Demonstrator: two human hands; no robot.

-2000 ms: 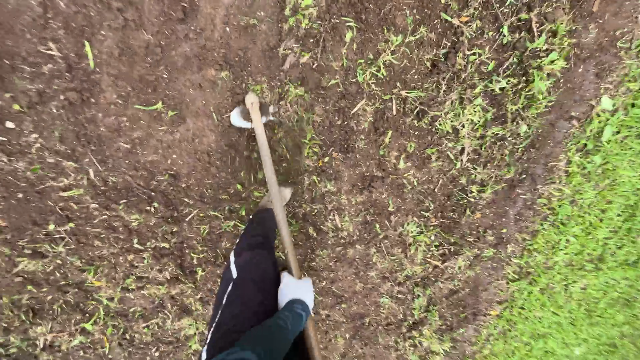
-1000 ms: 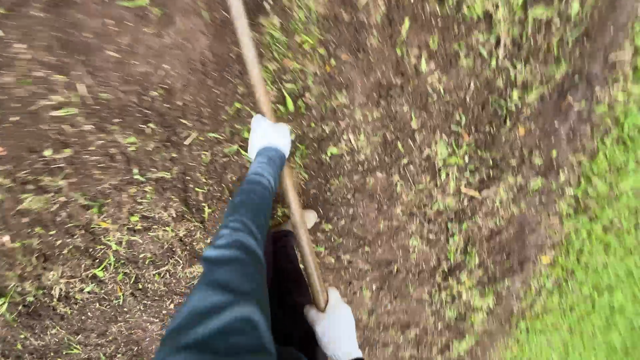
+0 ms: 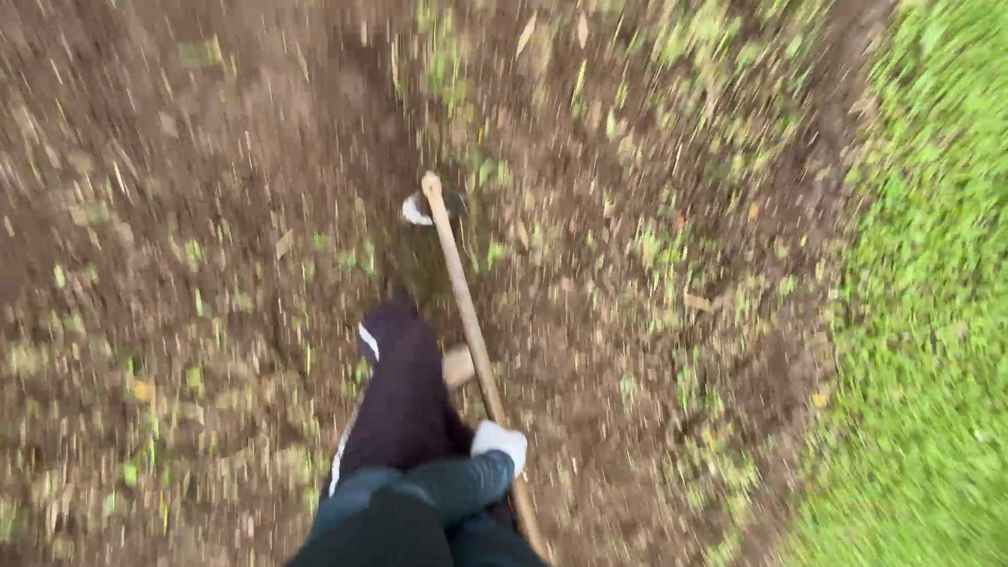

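My left hand [image 3: 500, 447], in a white glove, grips the wooden handle of a hoe [image 3: 468, 319] low in the view. The handle runs from the bottom edge up and slightly left to the hoe's metal head [image 3: 419, 209], which is at the soil, partly hidden and blurred. A pale, bright edge shows on the head's left side. My right hand is not visible; dark sleeves fill the bottom centre.
Brown soil [image 3: 236, 315] with scattered weeds and cut bits lies around the hoe. A leg in dark trousers [image 3: 402, 386] with a white stripe stands just left of the handle. Green grass [image 3: 929, 315] borders the soil along the right.
My left hand has come down the view from the upper handle. The hoe head, out of view one second ago, shows again. My right hand has gone out of view.
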